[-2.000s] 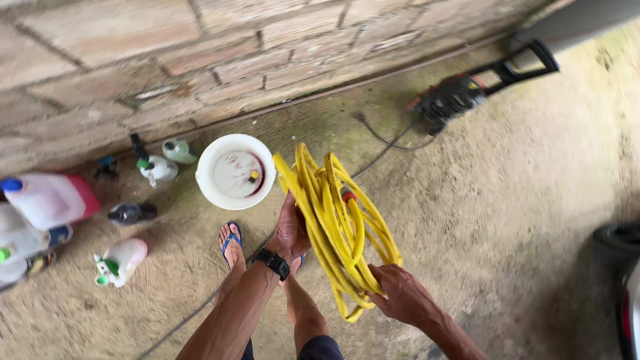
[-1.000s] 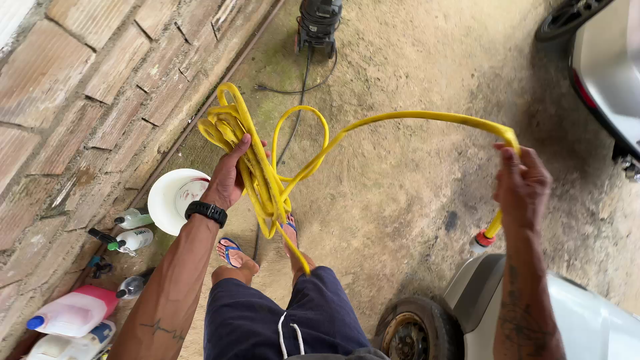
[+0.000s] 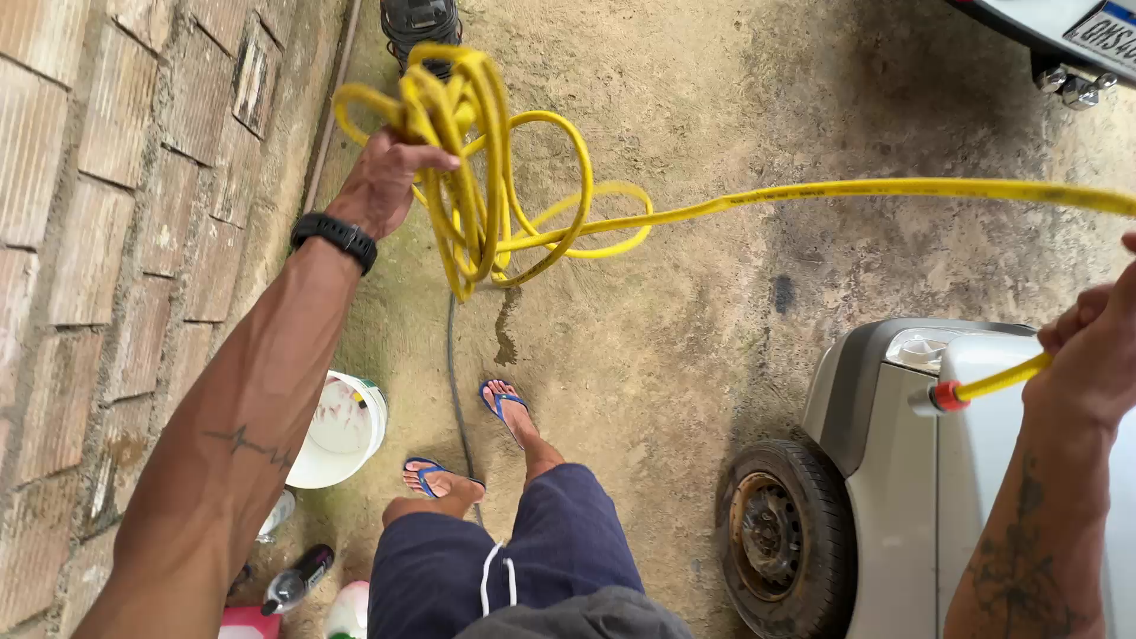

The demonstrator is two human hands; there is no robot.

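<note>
My left hand (image 3: 390, 177) grips the coiled yellow hose (image 3: 475, 177) at upper left, thumb across the loops. From the coil, one length stretches to the right edge of the view. My right hand (image 3: 1083, 346) is closed around the hose near its end, partly cut off by the frame edge. An orange and grey hose connector (image 3: 941, 398) sticks out to the left of that hand, over the car's front corner. A few looser loops hang on the right side of the coil.
A white bucket (image 3: 342, 430) stands by the brick wall (image 3: 124, 248), with bottles (image 3: 297, 581) below it. A black machine (image 3: 422, 27) is at the top, and a dark cable (image 3: 457, 382) runs past my feet. A silver car (image 3: 896, 497) is at right, another vehicle (image 3: 1021, 22) at upper right.
Two seconds ago both hands were on the bundled hose; now my right hand is far to the right with the connector end, and a length is drawn out between them. The view has turned.
</note>
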